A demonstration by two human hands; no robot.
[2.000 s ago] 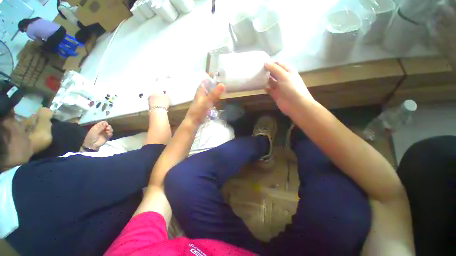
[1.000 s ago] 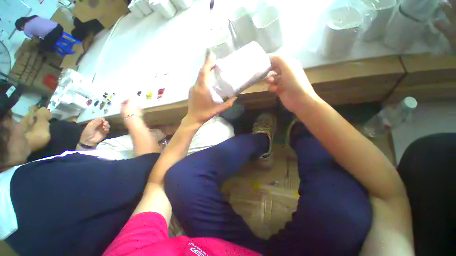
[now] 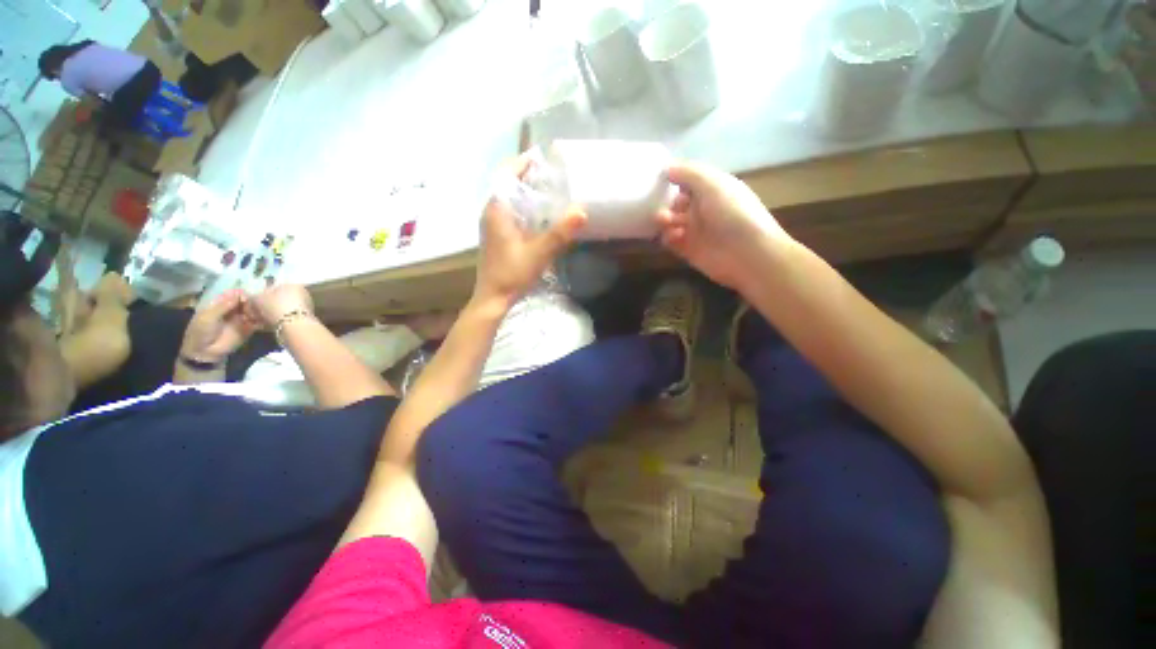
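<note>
A white cup point(image 3: 616, 188) lies on its side in the air, held between my two hands at the front edge of the white table. My left hand point(image 3: 520, 247) holds its left end, where a clear plastic bag point(image 3: 538, 198) is bunched and shiny. My right hand point(image 3: 716, 226) holds its right end with the fingertips. I cannot tell how far the film covers the cup.
White cups point(image 3: 678, 64) stand on the white table point(image 3: 418, 127) behind my hands, and bagged ones point(image 3: 872, 76) stand to the right. Small coloured pieces point(image 3: 378, 238) lie at left near a seated person's hands point(image 3: 282, 304). A clear bottle point(image 3: 995, 292) is below the table at right.
The cup has turned from tilted to nearly level, still between my hands. The neighbour's hand has moved left from the table edge and now meets the other hand.
</note>
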